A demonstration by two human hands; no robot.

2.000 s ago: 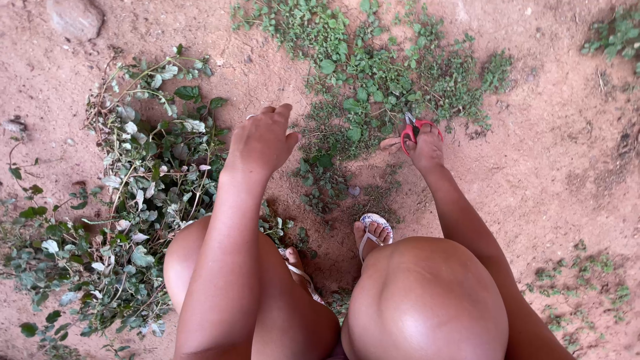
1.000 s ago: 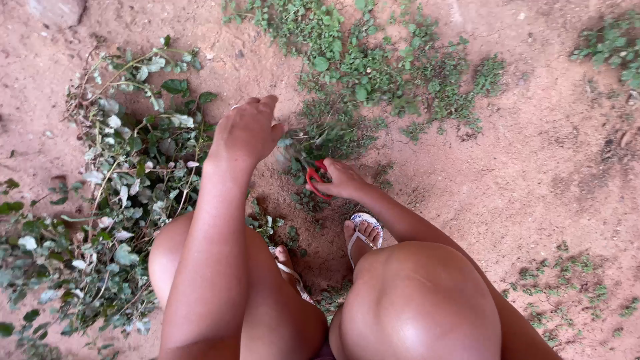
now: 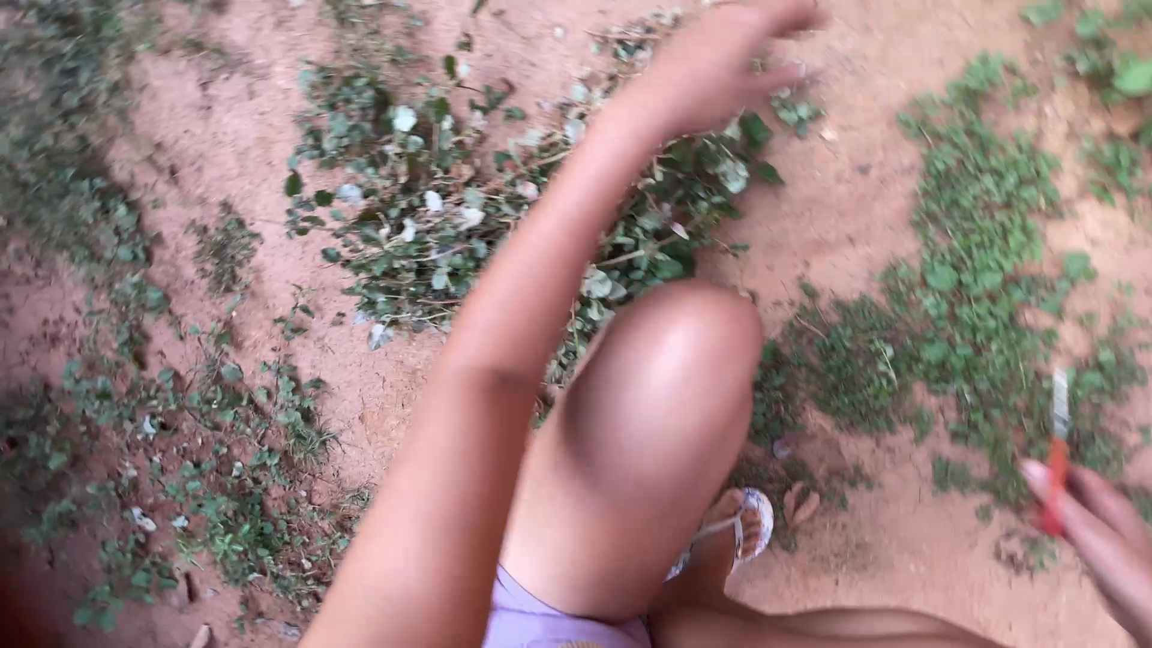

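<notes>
My left hand (image 3: 720,67), blurred, is stretched over the upper edge of a heap of cut leafy stems (image 3: 450,207), its fingers apart and nothing seen in them. At the right edge, my right hand (image 3: 1093,522) is closed around the red handles of a pair of scissors (image 3: 1057,450). The blades point up over low green weeds (image 3: 981,216) growing from the soil. Whether the blades are apart is too blurred to tell.
Reddish bare soil (image 3: 828,216) lies between the heap and the weeds. More low plants (image 3: 243,504) grow at the left. My bent knee (image 3: 675,360) and a foot in a patterned flip-flop (image 3: 756,522) are below the middle.
The view has swung strongly to the left. The scissors, among the weeds between my feet and left hand a second ago, are now out to the right. My left hand is now over the cut heap.
</notes>
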